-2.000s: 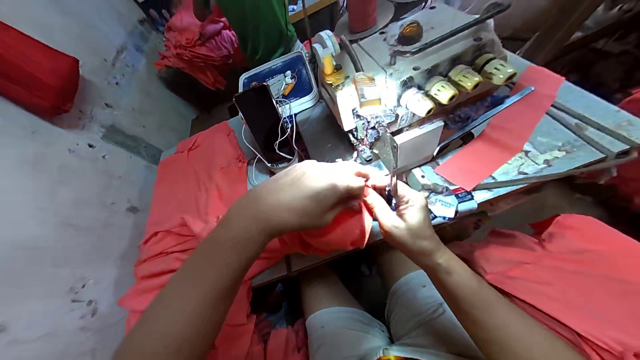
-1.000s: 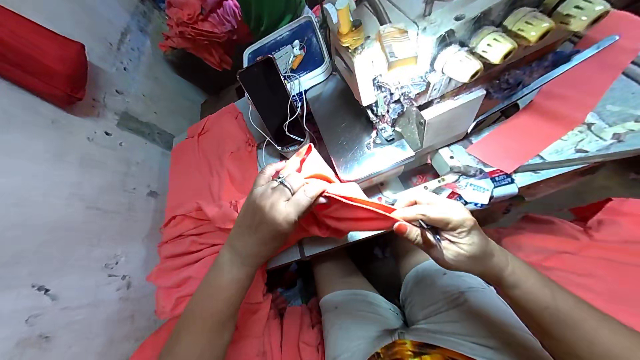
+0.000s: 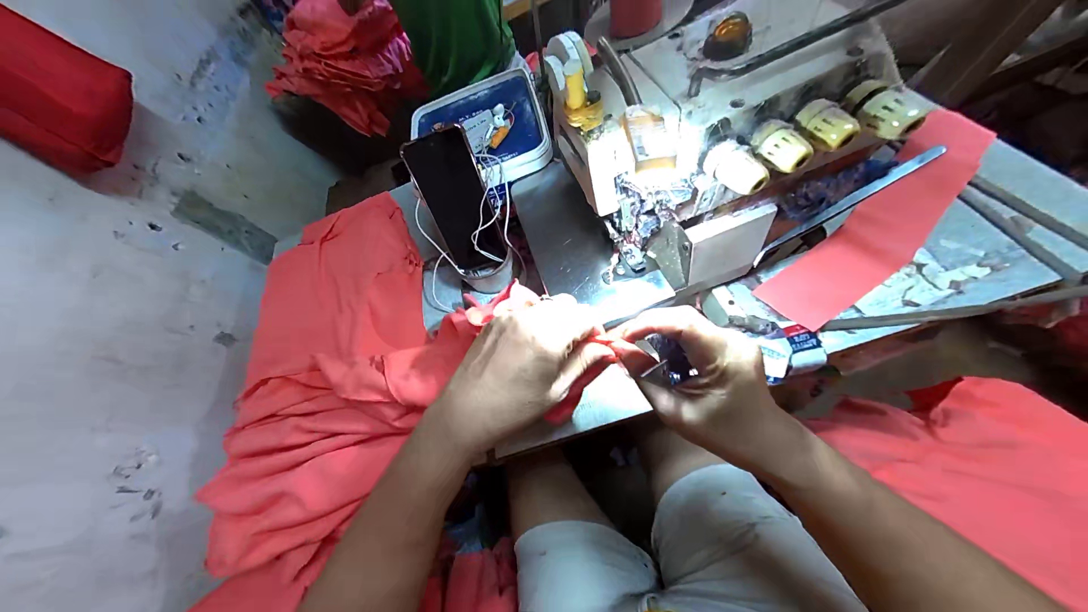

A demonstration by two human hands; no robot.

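Observation:
Coral-red fabric [image 3: 408, 374] is bunched at the table's front edge, and my left hand [image 3: 531, 361] pinches a part of it. My right hand [image 3: 710, 374] meets the left one at that fabric; its fingers also hold a small metal tool [image 3: 654, 369], whose kind I cannot tell. Just beyond both hands is the lit needle and presser-foot area [image 3: 631, 255] of an overlock sewing machine [image 3: 663, 93]. The fabric between the fingertips is partly hidden by them.
A phone [image 3: 450, 195] with white earphones leans beside a blue-lined plastic tub [image 3: 544, 157]. Right of the machine lie a coral fabric strip [image 3: 884, 229] and a long metal blade [image 3: 858, 195]. More coral fabric [image 3: 977, 476] lies at the right. A wall [image 3: 102, 340] stands at the left.
My hands, apart with fabric stretched between them a second ago, have come together at the fabric. The view has shifted.

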